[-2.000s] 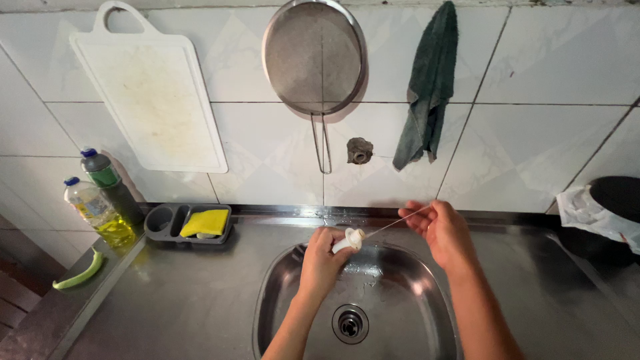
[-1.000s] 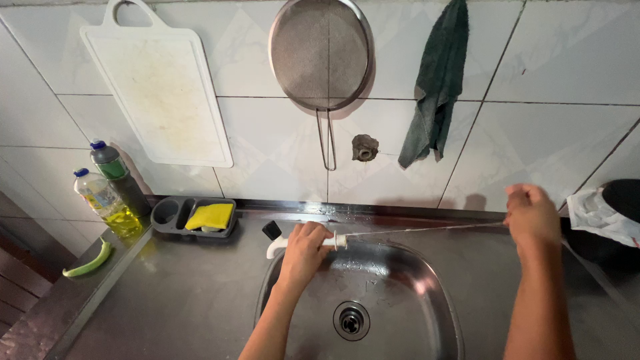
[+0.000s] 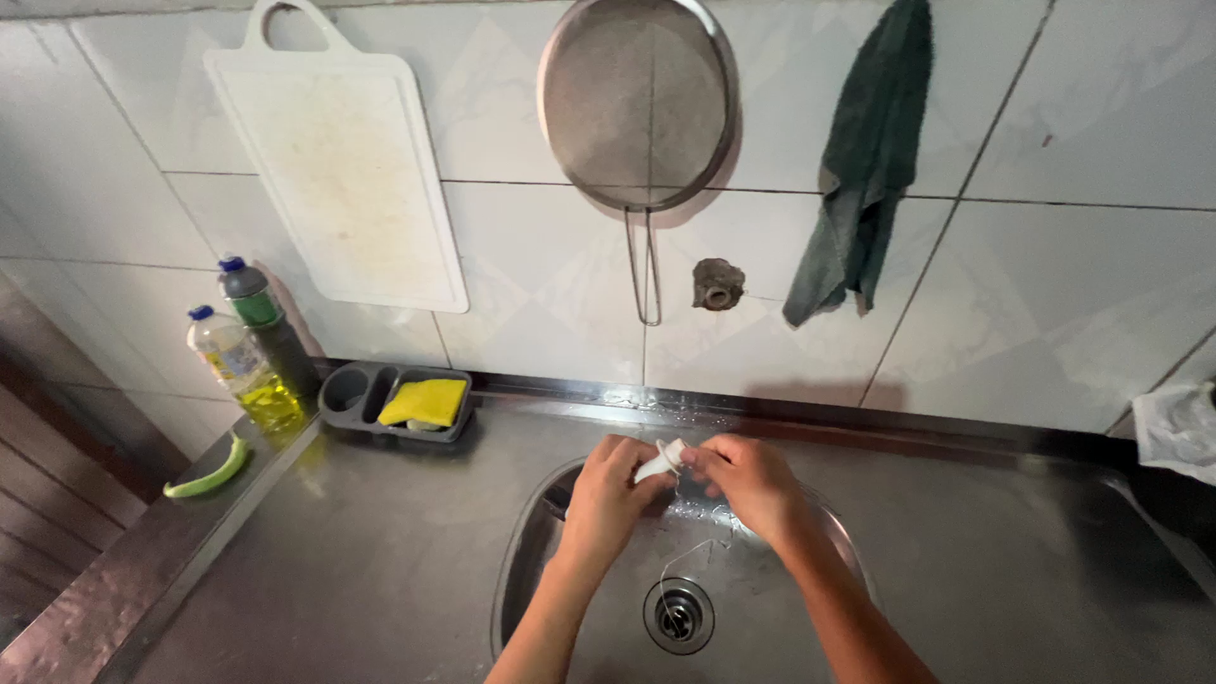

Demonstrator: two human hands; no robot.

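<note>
My left hand (image 3: 611, 484) grips a white plastic tap (image 3: 655, 464) above the back of the steel sink, its threaded end towards the right. A dark piece, apparently the tap's handle (image 3: 556, 501), shows left of my wrist. The fingertips of my right hand (image 3: 736, 475) pinch at the threaded end, where some thin white tape is wound. A loose white strand (image 3: 692, 549) hangs from there into the basin and reaches the drain (image 3: 678, 616). On the wall above, a pipe outlet (image 3: 717, 285) sits in a rough hole in the tiles.
A grey caddy (image 3: 356, 418) with a yellow sponge (image 3: 424, 403) stands at the back left, beside two bottles (image 3: 271, 404) and a green peel-like piece (image 3: 211, 475). A white cutting board (image 3: 347, 180), a strainer (image 3: 638, 104) and a dark green cloth (image 3: 864, 171) hang on the wall.
My right hand has come back from the far right, where it held the white strand stretched out, to the tap's end. The strand now hangs slack in the basin.
</note>
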